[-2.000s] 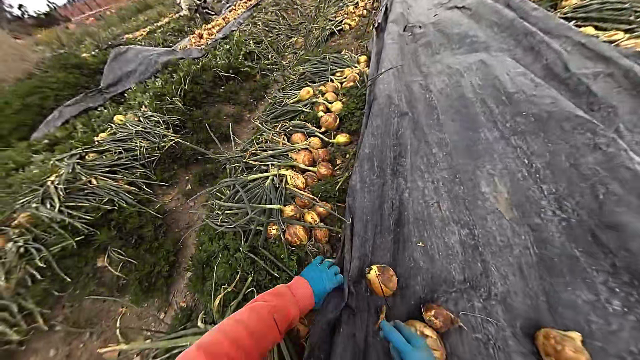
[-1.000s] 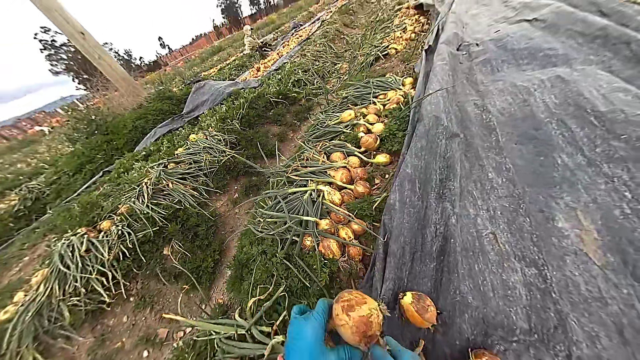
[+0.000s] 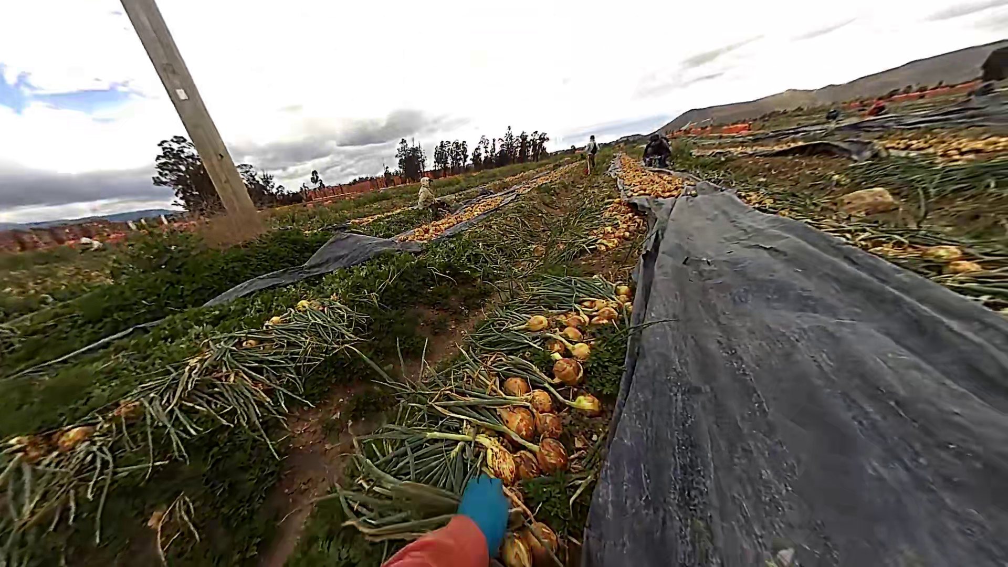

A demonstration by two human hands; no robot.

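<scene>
My left hand (image 3: 484, 508), in a blue glove below an orange-red sleeve, is at the bottom centre, over the onion tops (image 3: 421, 504) beside the row. Its fingers are hidden from view, so whether they grip a stalk does not show. Just above it lie yellow onions (image 3: 520, 423) with long green leaves pointing left. More onions (image 3: 517, 549) lie right beside the glove, at the lower frame edge. Along the right runs a dark ground cloth (image 3: 756, 378). My right hand is out of view.
A wooden pole (image 3: 189, 118) leans at the upper left. People work further off, one near the cloth's far end (image 3: 657, 151), another by the left row (image 3: 426, 193). Leafy weeds (image 3: 189, 276) and another onion row (image 3: 228, 378) lie to the left.
The view has tilted up strongly. One second ago both gloved hands were at an onion by the cloth's edge; now the left is among the onion tops and the right has left the view.
</scene>
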